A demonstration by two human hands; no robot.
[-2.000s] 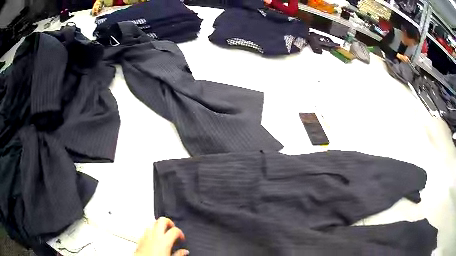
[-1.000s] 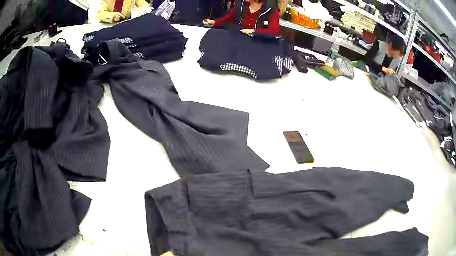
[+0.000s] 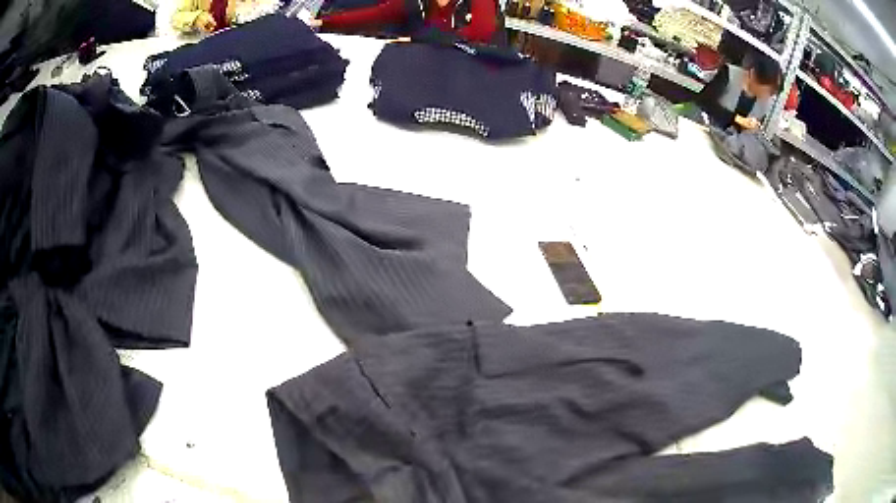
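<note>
A charcoal pinstripe garment [image 3: 550,393] lies spread across the white table at the bottom centre and right. Its broad end is at the left, with an edge folded over at the lower left corner. Two tapering parts reach to the right, with a narrow gap of table between them. Its near side is cut off by the picture's bottom edge. Neither of my hands shows in the picture now.
A tangled heap of striped garments [image 3: 88,246] is at left, one leg [image 3: 393,246] trailing to the garment. A phone [image 3: 569,272] lies beyond the garment. Navy tops [image 3: 457,86] and a navy stack [image 3: 255,61] are at the far side. People sit beyond the table.
My left hand, at the garment's left edge two seconds ago, has gone out of the picture. The garment's left end has shifted and its corner is folded over. The view has shifted.
</note>
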